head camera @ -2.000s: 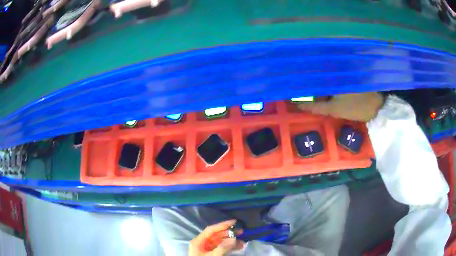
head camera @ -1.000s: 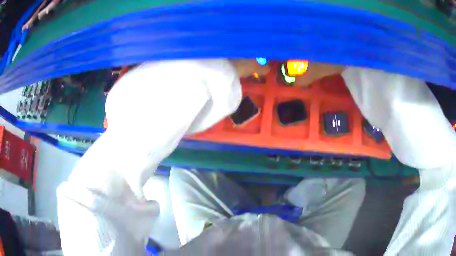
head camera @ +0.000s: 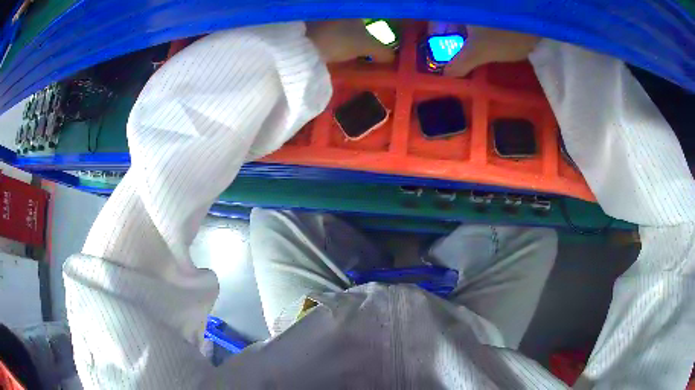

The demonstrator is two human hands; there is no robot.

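Note:
A smartwatch with a blue lit screen [head camera: 446, 47] is tilted between the fingers of my right hand [head camera: 491, 49], over the back row of the red-orange tray [head camera: 457, 167]. My left hand [head camera: 341, 39] is at a watch with a white, green-edged screen [head camera: 381, 31]; the sleeve and blue shelf edge partly hide the hand, and whether it grips is unclear. Dark watches sit in front-row pockets: one tilted [head camera: 361, 116], one in the middle [head camera: 441, 117], one further right [head camera: 514, 138]. My right sleeve partly covers another at the right end.
The blue shelf edge [head camera: 228, 19] crosses above my hands. Black cables [head camera: 91, 95] and rows of small parts [head camera: 40, 118] lie on the green mat at left. A lower green shelf [head camera: 305, 194] is above my knees. A red box [head camera: 23, 209] stands at far left.
My left hand has come from my lap to the back row. The screen by my right hand turned from orange to blue. White marks on a right-hand front-row watch are gone. The view shifted downward.

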